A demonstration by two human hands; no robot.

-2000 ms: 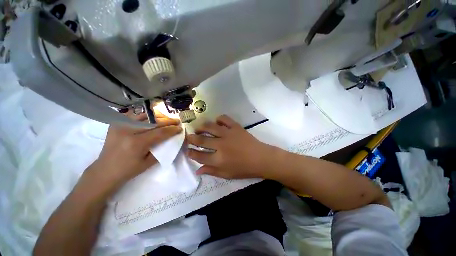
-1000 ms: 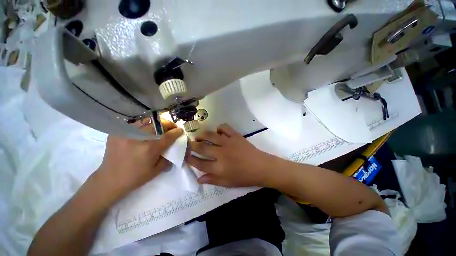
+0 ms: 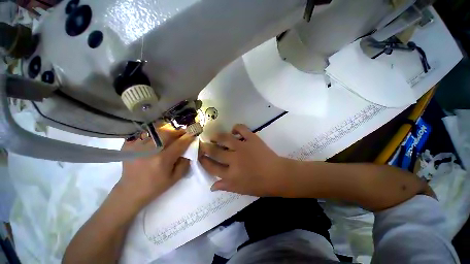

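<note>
A small white garment piece (image 3: 191,150) lies at the needle area, its free end coming towards me between my hands. My left hand (image 3: 149,167) holds it at the left, thumb and fingertips pinching its edge close to the presser foot. My right hand (image 3: 242,162) lies on the machine bed just right of the piece, fingers bent and slightly apart, fingertips at its edge. The sewing machine head (image 3: 170,46) hangs over the work. Its lamp lights the needle area, and the needle tip is hidden behind metal parts (image 3: 184,116) and my left fingers.
White cloth (image 3: 51,201) is spread at the left. Curved white card pieces (image 3: 371,77) lie around the machine pillar. A printed scale (image 3: 206,211) runs along the table's front edge. A yellow-edged tray (image 3: 404,126), a blue packet (image 3: 416,142) and crumpled white cloth (image 3: 443,178) are at the right.
The camera view has tilted and shifted. The white piece's free end between my hands shows less than before. Both hands remain at the needle area, the left thumb more bent.
</note>
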